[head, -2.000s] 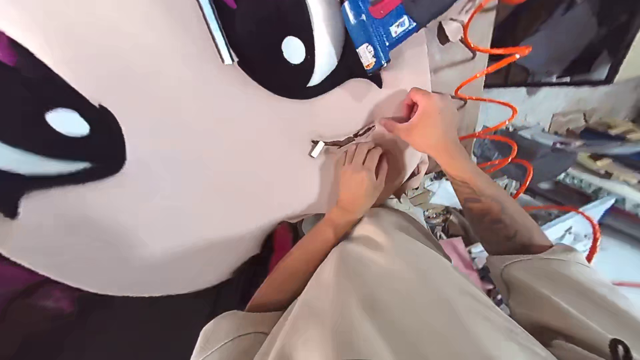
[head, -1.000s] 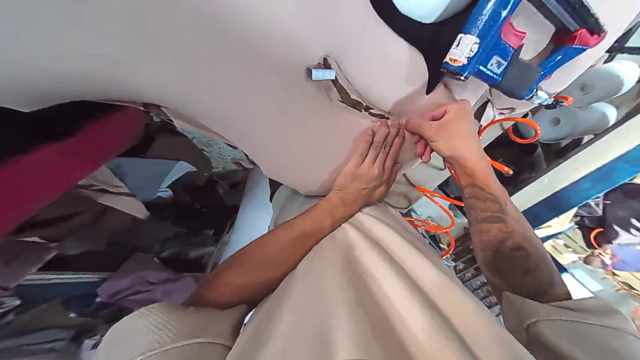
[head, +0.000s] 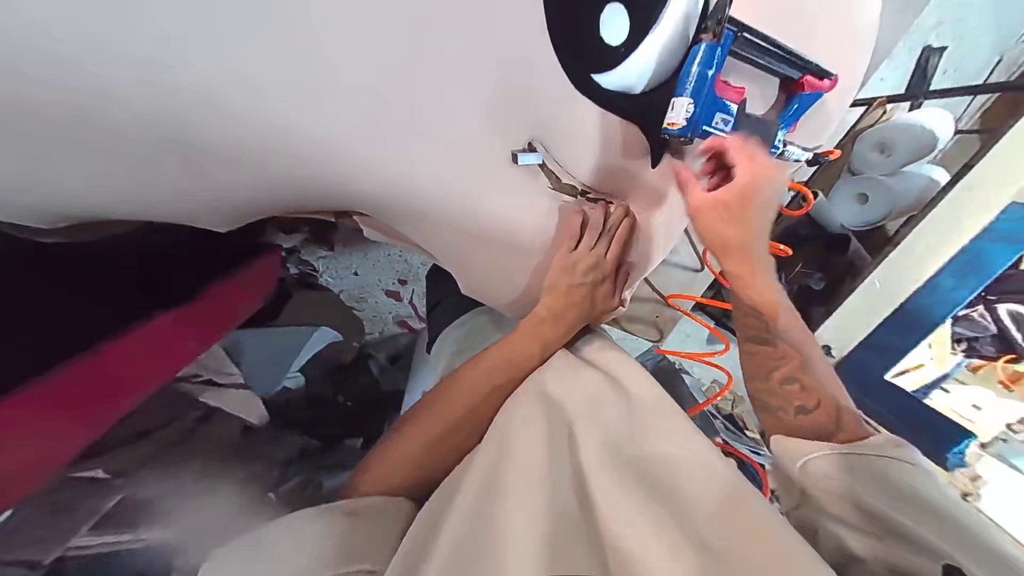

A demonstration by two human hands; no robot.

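Observation:
A large pale pink padded surface (head: 384,104) bears a black and white eye shape (head: 616,48). In it runs a jagged slit (head: 564,186) with dark brown inside, and a small shiny metal-like piece (head: 526,158) sits at its upper left end. My left hand (head: 588,260) lies on the fabric just below the slit, its fingertips at the edge. Raised and blurred, my right hand (head: 732,192) has curled fingers near the blue pneumatic stapler (head: 704,92); whether it holds anything small cannot be told. The stapler rests on the padded surface beside the eye.
An orange coiled air hose (head: 700,352) hangs at the right of my body. White rolls (head: 900,144) stand at the upper right beside a blue and white frame (head: 904,352). Fabric scraps (head: 232,376) cover the floor at the lower left, near a dark red beam (head: 144,376).
My right hand has come away from the slit and up toward the stapler. My left hand still presses beside the slit. The view has shifted greatly.

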